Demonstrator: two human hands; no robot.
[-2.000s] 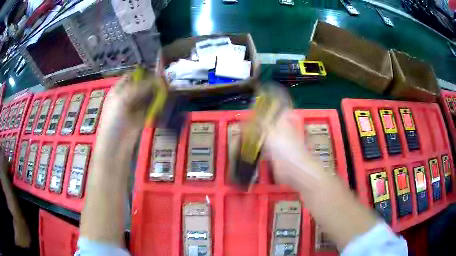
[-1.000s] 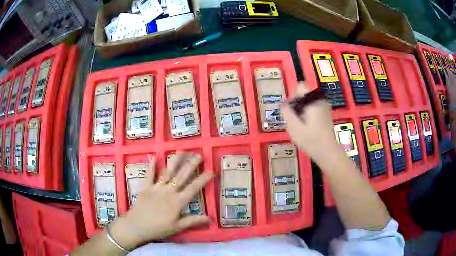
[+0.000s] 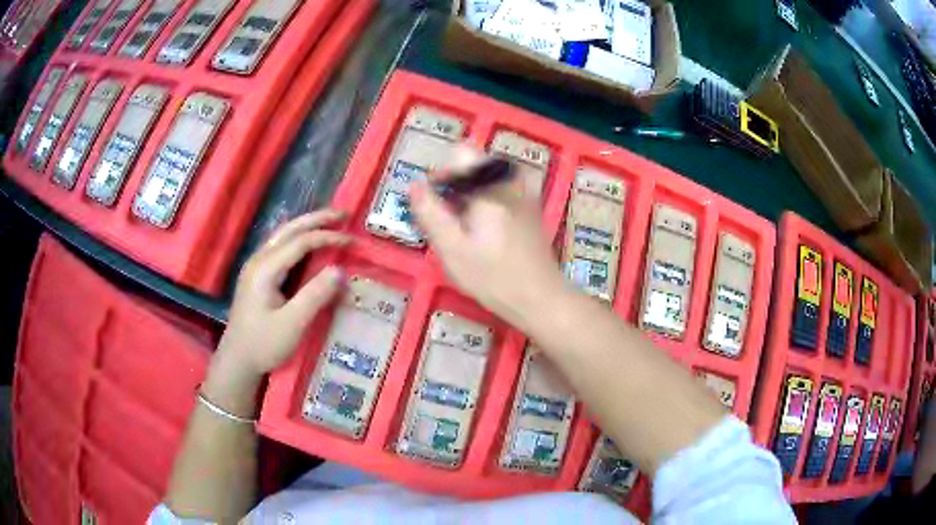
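A red phone tray lies in front of me, tilted in the view, with phone backs in its slots, tan-gold with silver and green patches. My right hand is shut on a black marker pen over the upper left phone back, and its forearm crosses the tray. I cannot tell whether the pen tip touches the phone. My left hand is at the tray's left edge, fingers curled beside the lower left phone back. It seems to hold nothing.
A carton of white and blue pieces stands beyond the tray. Set-aside phones and a thin teal pen lie beside it. Brown cartons stand at right. Neighbouring trays hold tan backs at left and yellow fronts at right. A red tray is lower left.
My right hand with the pen has moved from the upper right phone back to the upper left. My left hand has moved from the lower row to the tray's left edge. The view has turned.
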